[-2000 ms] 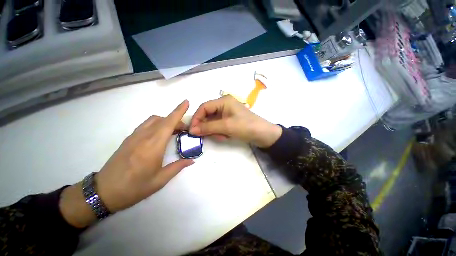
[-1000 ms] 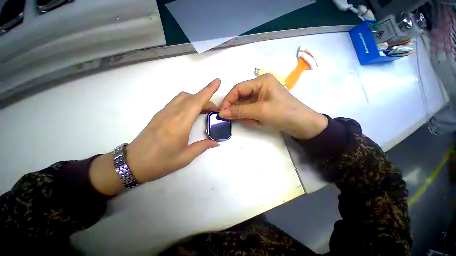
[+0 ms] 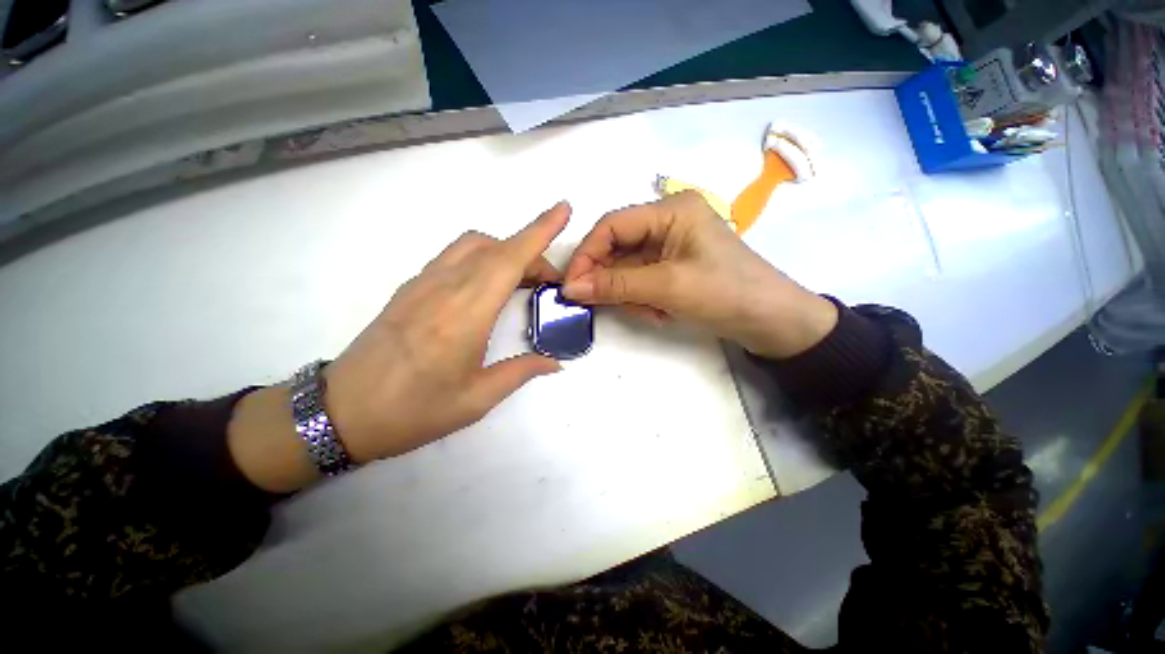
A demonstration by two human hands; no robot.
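A smartwatch case with a dark glass face, a white reflection and a shiny metal rim lies at the middle of the white bench top. My left hand grips it, with a finger at its far edge and the thumb at its near edge. My right hand has thumb and index finger pinched together at the watch's far right edge. Whether a small piece is between those fingertips cannot be seen.
An orange-handled brush and a pale yellow tool lie beyond my right hand. A blue parts box stands at back right. A foam tray is at back left, a translucent sheet at the back.
The view has shifted, so the hands and watch sit farther right and higher in the picture than at first. The grip and the pinch look the same.
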